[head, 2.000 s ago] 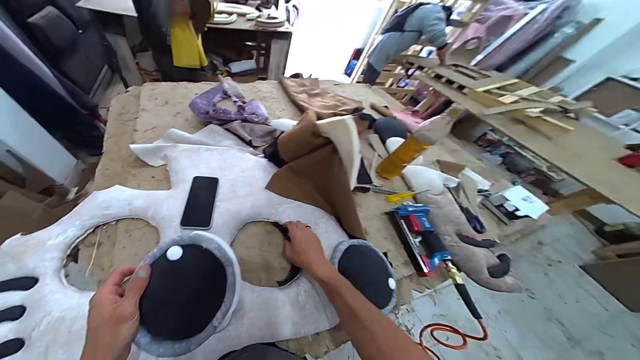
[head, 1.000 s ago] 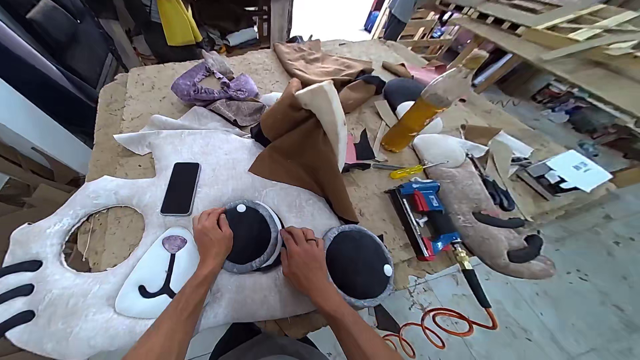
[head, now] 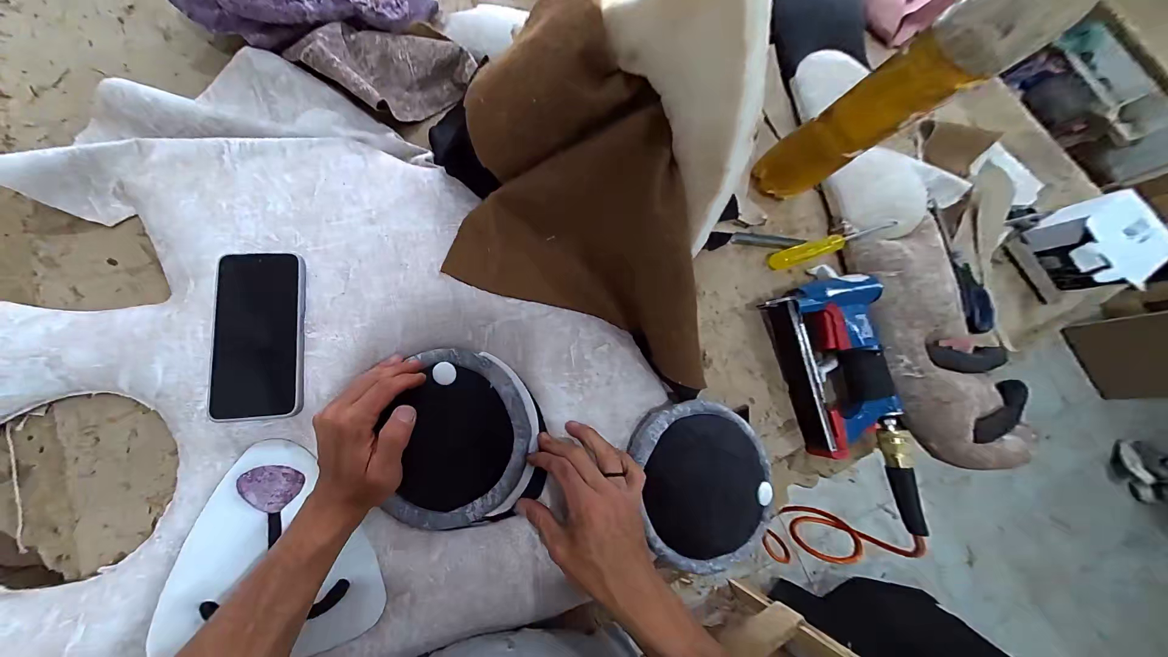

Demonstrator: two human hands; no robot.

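Note:
A round black eye piece with a grey plush rim and white dot (head: 461, 438) lies over the pale plush panel (head: 365, 210). My left hand (head: 360, 438) holds its left edge, fingertips on the rim near the dot. At its right edge, my right hand (head: 584, 493) grips the rim and the black layer beneath. A second eye piece (head: 703, 484) rests just right of my right hand. Under my left forearm is a white muzzle piece with a mauve nose (head: 338, 584). A black-screened phone (head: 256, 338) lies on the panel, left of my left hand.
Brown fabric (head: 584, 219) is heaped behind the eye pieces. To the right lie a pneumatic stapler (head: 844, 365) with an orange hose (head: 835, 538), a yellow-handled screwdriver (head: 808, 252), a bottle of amber liquid (head: 858, 119) and a plush limb piece (head: 922, 338). Floor shows beyond the worktable.
The held eye piece has moved from over the panel's right opening onto that opening's place. My right hand has left the opening's edge for the eye piece's rim. The view has moved closer.

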